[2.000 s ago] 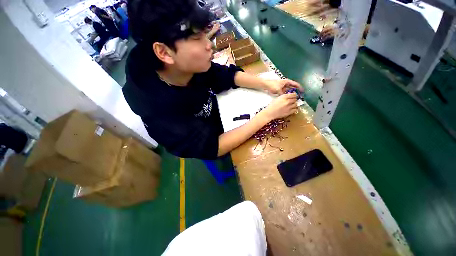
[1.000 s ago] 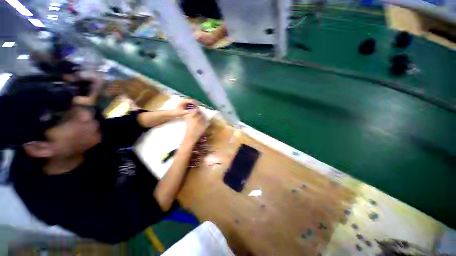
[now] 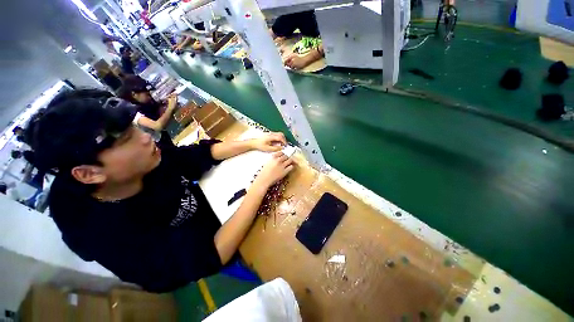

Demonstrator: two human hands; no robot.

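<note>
Neither of my hands is in the picture; only a white sleeve or shoulder (image 3: 267,308) shows at the bottom edge. Nearest in front of me is the bench covered with brown cardboard (image 3: 371,277). A dark-screened smartphone (image 3: 321,222) lies on it, tilted across the bench. A small white scrap (image 3: 337,258) lies just below the phone. Dark spots or bits are scattered over the near part of the bench.
A neighbouring person in black (image 3: 145,220) sits at left, arms over the bench beside tangled lead wires (image 3: 273,200). A white post (image 3: 286,94) rises at the bench's far edge. The green conveyor belt (image 3: 428,170) runs beyond, with dark objects (image 3: 552,107) at right.
The view has swung to the right. The neighbour now shows further left, and more of the belt shows. The neighbour's hands have moved slightly; the phone lies on the bench throughout.
</note>
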